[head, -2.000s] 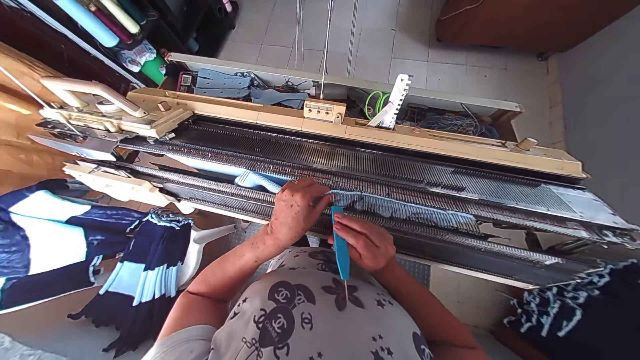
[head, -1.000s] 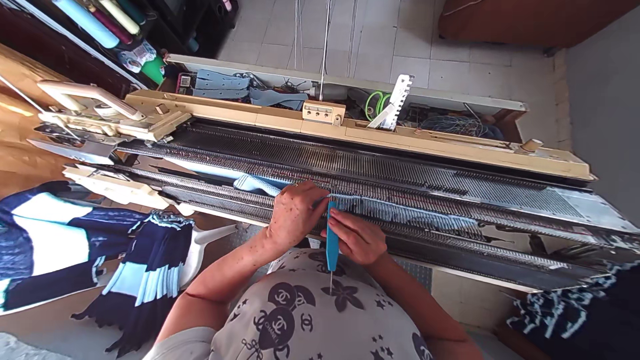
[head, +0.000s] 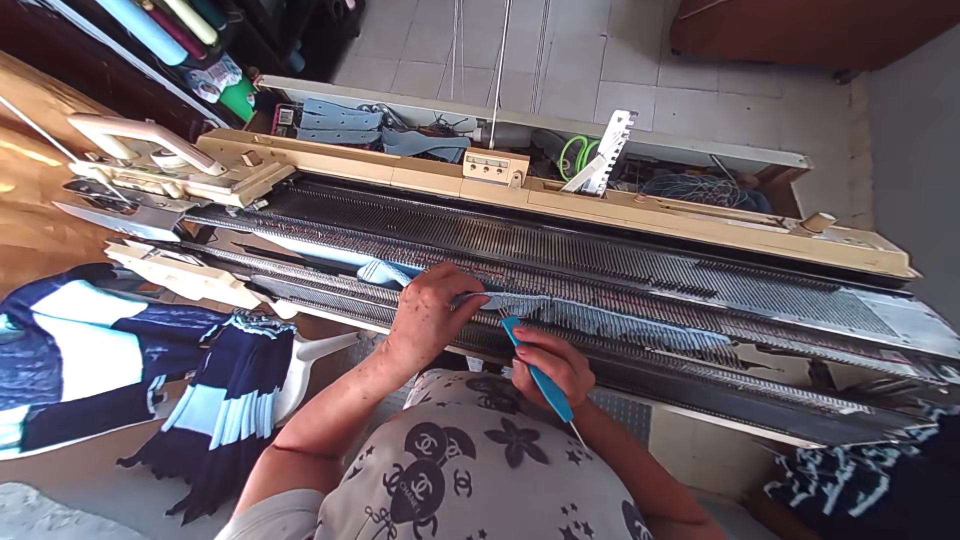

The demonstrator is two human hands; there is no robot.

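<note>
A double-bed knitting machine (head: 525, 247) lies across the view, with light blue knitted fabric (head: 600, 319) along the gap between its needle beds. My left hand (head: 435, 307) pinches the upper edge of this fabric between thumb and fingers. Just to its right, my right hand (head: 555, 364) holds a blue-handled transfer tool (head: 546, 390); its pronged tip is at the fabric near my left thumb, and a thin metal end points down toward my shirt. Whether the prongs hold any loops cannot be told. A bunched piece of blue fabric (head: 382, 271) sits left of my left hand.
The machine's carriage (head: 180, 169) rests at the far left. Behind the bed, a trough (head: 337, 94) holds blue pieces, green cord and tangled yarn. Navy, white and light blue knitwear (head: 217, 382) hangs over a white chair (head: 300, 375) at left; more dark knitting (head: 885, 472) lies at lower right.
The blue tool was upright beside my left fingers a second ago; now it slants, its tip right of my left thumb. My right hand has moved slightly down and to the right.
</note>
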